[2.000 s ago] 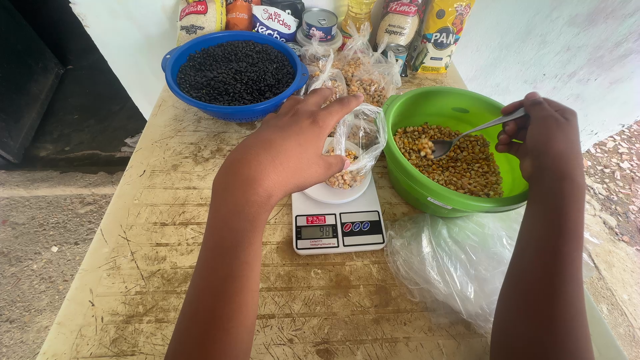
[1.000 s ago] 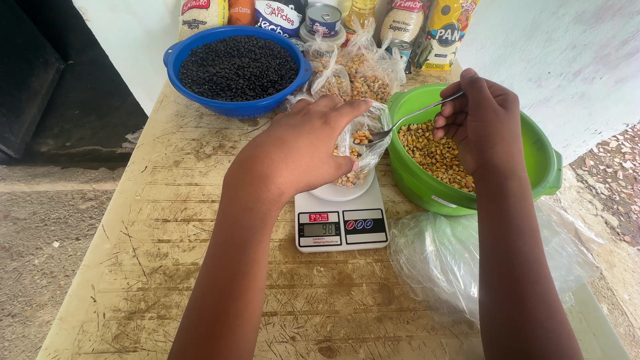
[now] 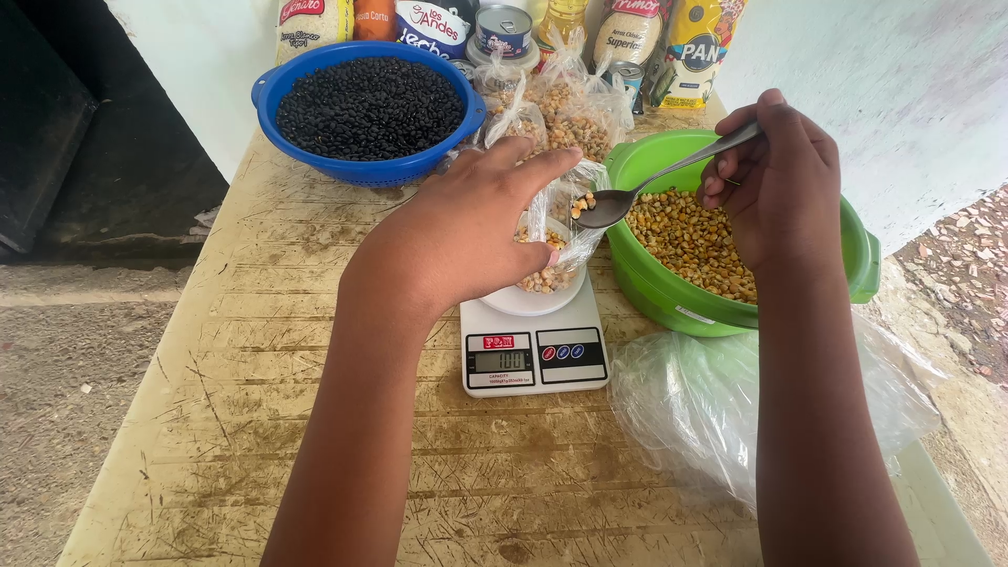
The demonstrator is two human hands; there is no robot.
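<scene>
My left hand [image 3: 465, 228] holds the rim of a clear plastic bag [image 3: 579, 185] with corn kernels [image 3: 543, 279] in its bottom. That bag stands in a white dish [image 3: 535, 301] on a white digital kitchen scale [image 3: 535, 358], whose display reads 100. In my right hand [image 3: 776, 181] is the handle of a metal spoon [image 3: 610, 206]; its bowl, with a few kernels at the tip, is tilted at the bag's mouth. Beneath my right hand sits a green plastic bowl [image 3: 669, 311] of corn kernels [image 3: 693, 244]. My fingers partly hide the bag.
A blue plastic colander [image 3: 370, 169] of black beans [image 3: 370, 106] stands at the back left. Several tied bags of corn [image 3: 579, 126] lie behind the scale, before cans and packaged food [image 3: 693, 55]. Loose clear plastic bags [image 3: 693, 409] lie at the right, below the green bowl.
The spoon has gone from the green bowl to the bag's mouth, and most kernels seen on it a second ago are off it. The display has risen from 98 to 100.
</scene>
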